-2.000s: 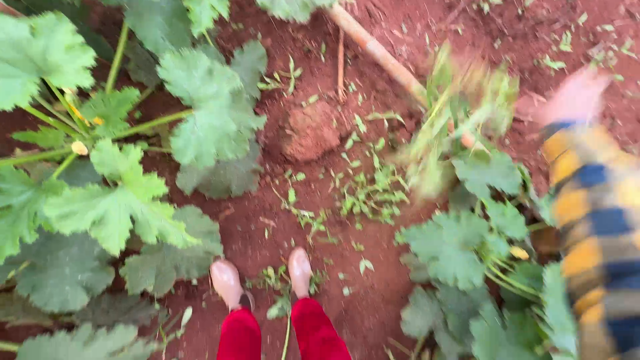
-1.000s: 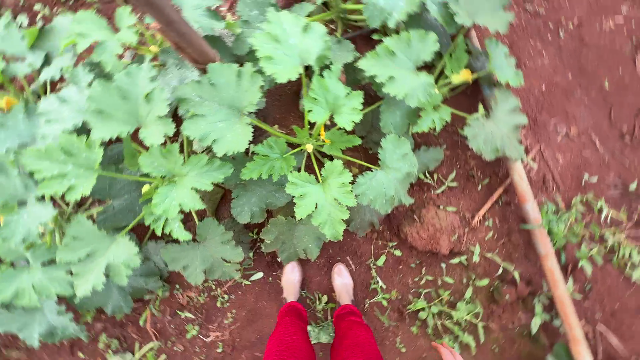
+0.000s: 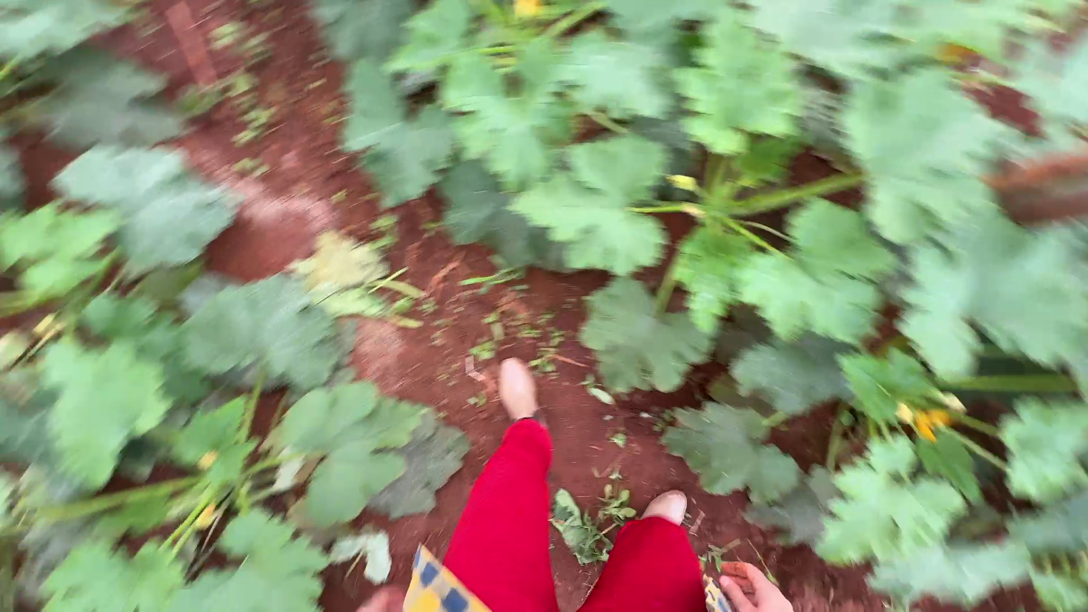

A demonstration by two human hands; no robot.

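Observation:
At the bottom edge, my right hand (image 3: pixel 752 588) hangs beside the red trouser leg, partly cut off by the frame, with its fingers curled; whether it holds anything is unclear. Only a small blurred part of my left hand (image 3: pixel 384 600) shows, next to the yellow and blue checked cloth (image 3: pixel 442 586). Both legs wear red trousers (image 3: pixel 501 518). The left shoe (image 3: pixel 517 388) is ahead of the right shoe (image 3: pixel 666 507) on red soil (image 3: pixel 476 450).
Large squash plants line both sides of the soil path, with broad leaves (image 3: pixel 272 327) at left and a yellow flower (image 3: pixel 926 418) at right. Small weeds (image 3: pixel 595 518) lie between the feet. A blurred brown pole (image 3: pixel 1041 183) is at the right edge.
The view has shifted strongly along the plants. The feet, side by side a second ago, are now apart in a stride. Both hands now show low beside the legs.

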